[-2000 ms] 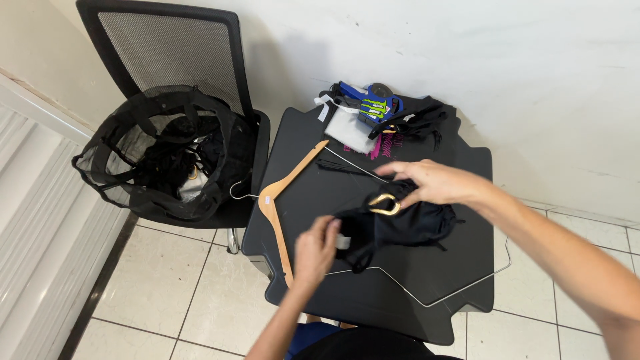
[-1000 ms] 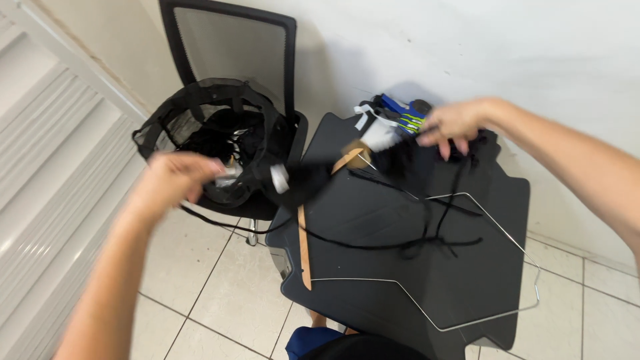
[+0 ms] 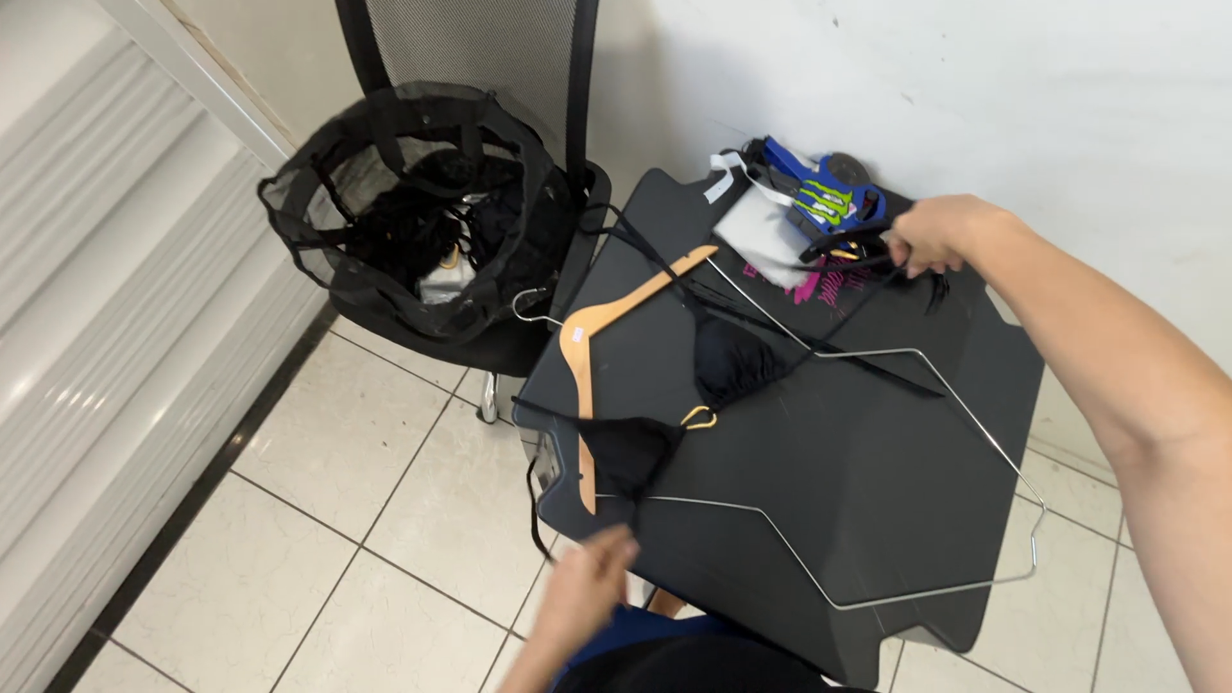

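A black triangle bikini top [image 3: 736,361] with a gold-coloured centre ring [image 3: 700,418] lies spread across a wooden hanger [image 3: 630,303] with a wire frame [image 3: 924,356]. My right hand [image 3: 929,236] pinches one of the top's black strings at the table's far right, beside the pile. My left hand [image 3: 592,577] is at the near edge, just below the lower cup; it is blurred, and whether it grips a string cannot be told. The top's other strings trail over the hanger and past the table's left edge.
The dark table [image 3: 828,481] stands against a white wall. At its back lie a blue lanyard-like item [image 3: 818,188], a white folded piece [image 3: 760,231] and black items. Left, a black mesh basket [image 3: 539,221] of black garments sits on a mesh-backed office chair [image 3: 481,48].
The black top, bundled two seconds ago, is now spread over the hanger. My left hand has moved from beside the basket to the table's near edge.
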